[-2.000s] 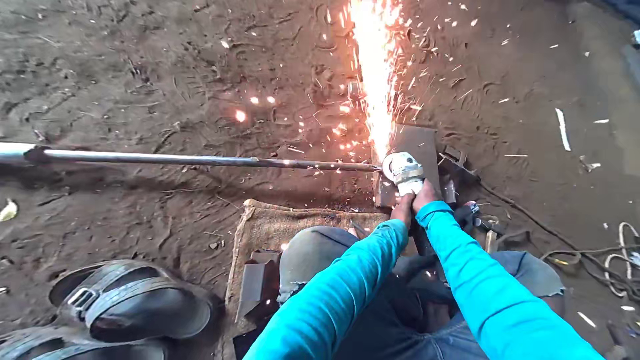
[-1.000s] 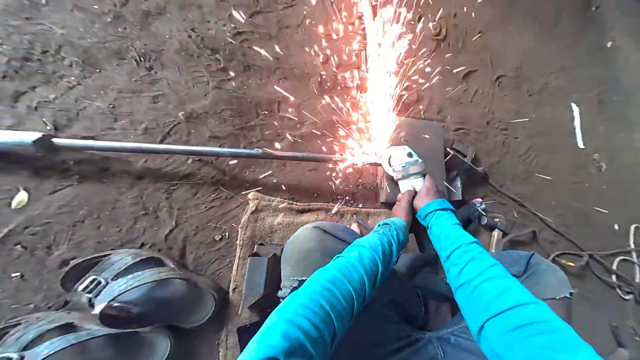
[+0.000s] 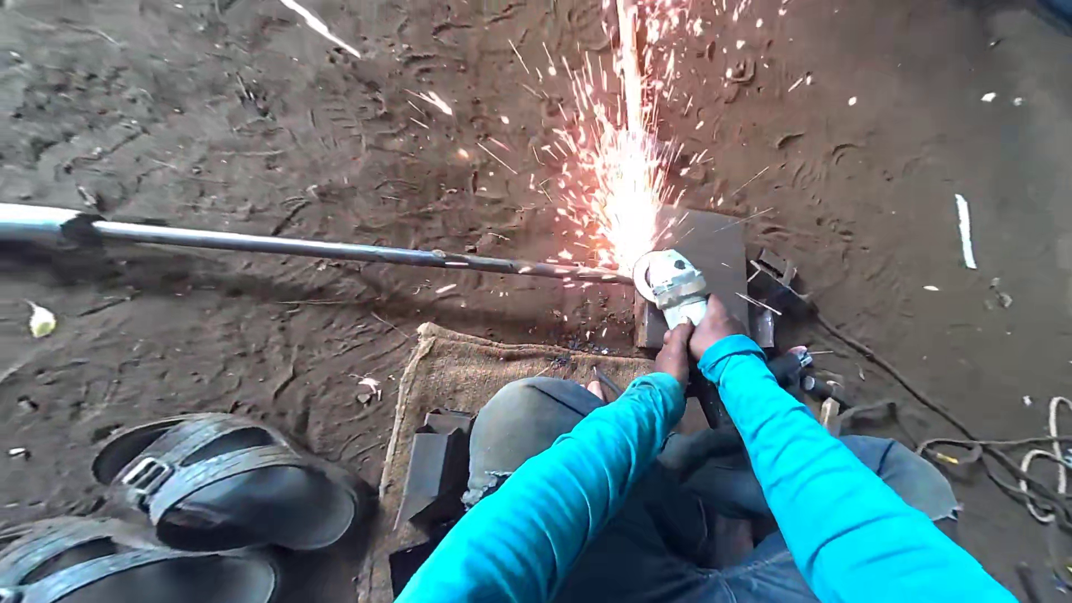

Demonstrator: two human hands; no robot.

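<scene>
Both my hands hold an angle grinder (image 3: 680, 289) with a pale head, in front of my knees. My left hand (image 3: 673, 352) grips its body from the left, and my right hand (image 3: 716, 327) closes round it from the right. The grinder's disc meets the right end of a long metal rod (image 3: 360, 251), and bright sparks spray away from me there. Under the grinder lies a flat metal block (image 3: 712, 239). Leftward, the rod joins a thicker, shiny pipe (image 3: 38, 219). The exact contact point is hidden by glare.
A burlap sack (image 3: 469, 368) lies under my knee, with dark angular metal pieces (image 3: 435, 469) on it. Strapped sandals (image 3: 251, 494) rest on the dirt at lower left. At right are a dark cable (image 3: 888, 368), a coiled rope (image 3: 1034, 469) and a metal piece (image 3: 775, 276).
Both hands stay on the grinder at the rod's end throughout. The spark spray changes shape, spreading wider than in the oldest frame.
</scene>
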